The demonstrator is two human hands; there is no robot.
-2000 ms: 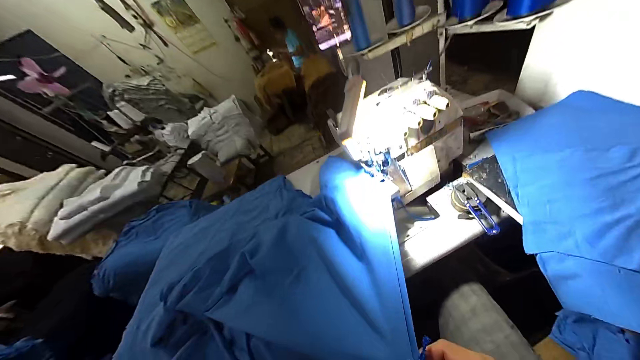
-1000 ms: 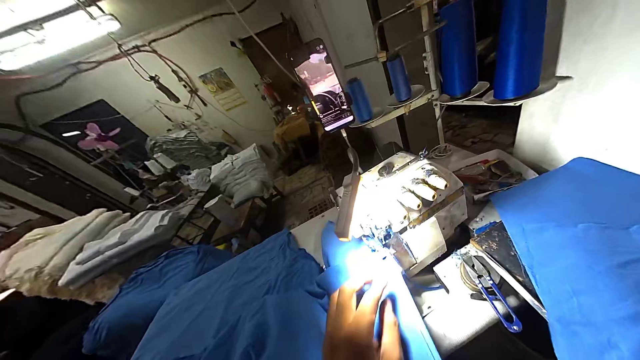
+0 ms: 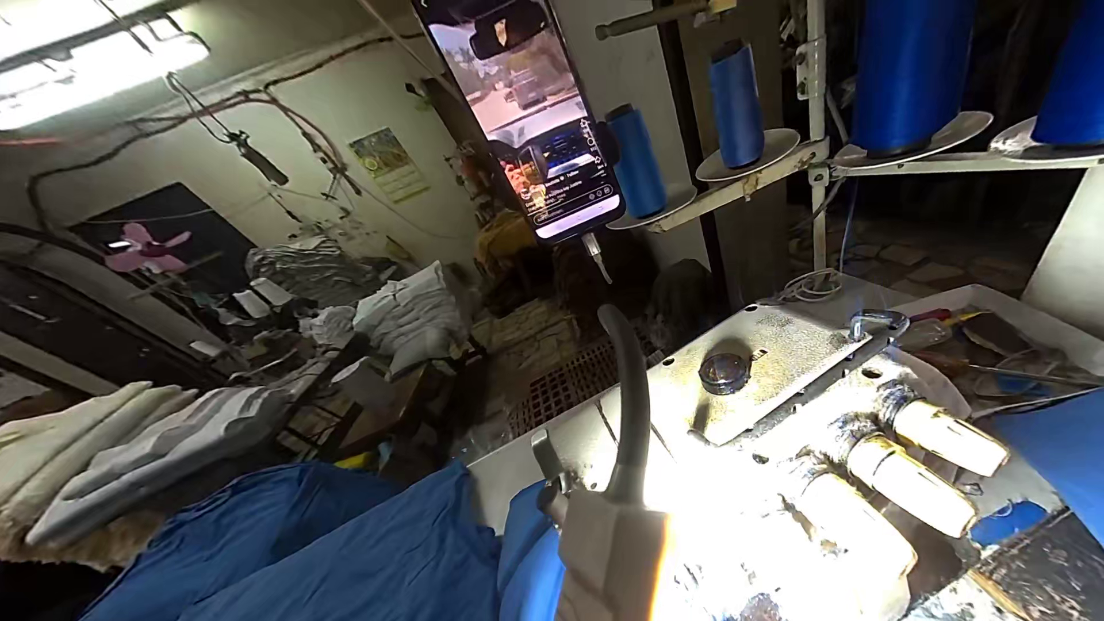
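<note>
Neither of my hands is in view. An overlock-type sewing machine [image 3: 733, 379] fills the lower right, its front washed out by a bright lamp. Several tension knobs [image 3: 914, 483] stick out of it. In front of the machine rises a work lamp with a dark flexible neck [image 3: 634, 405]. Blue fabric [image 3: 388, 552] lies to the left of the machine, and a piece of it reaches behind the lamp's body. More blue fabric [image 3: 1061, 466] lies at the right edge. Above the machine a smartphone [image 3: 539, 112] with a lit screen hangs tilted, a cable plugged into its lower end.
Blue thread cones [image 3: 737, 108] stand on a metal rack [image 3: 742, 185] behind the machine. A white tray [image 3: 1061, 323] with tools sits at the back right. Stacked pale cloth [image 3: 129, 457] lies at the left. A pink fan [image 3: 147, 250] and white bundles [image 3: 418, 315] are farther back.
The view has tipped up and come closer to the machine. The hand seen on the blue fabric by the needle area one second ago is out of view, as are the blue-handled snips.
</note>
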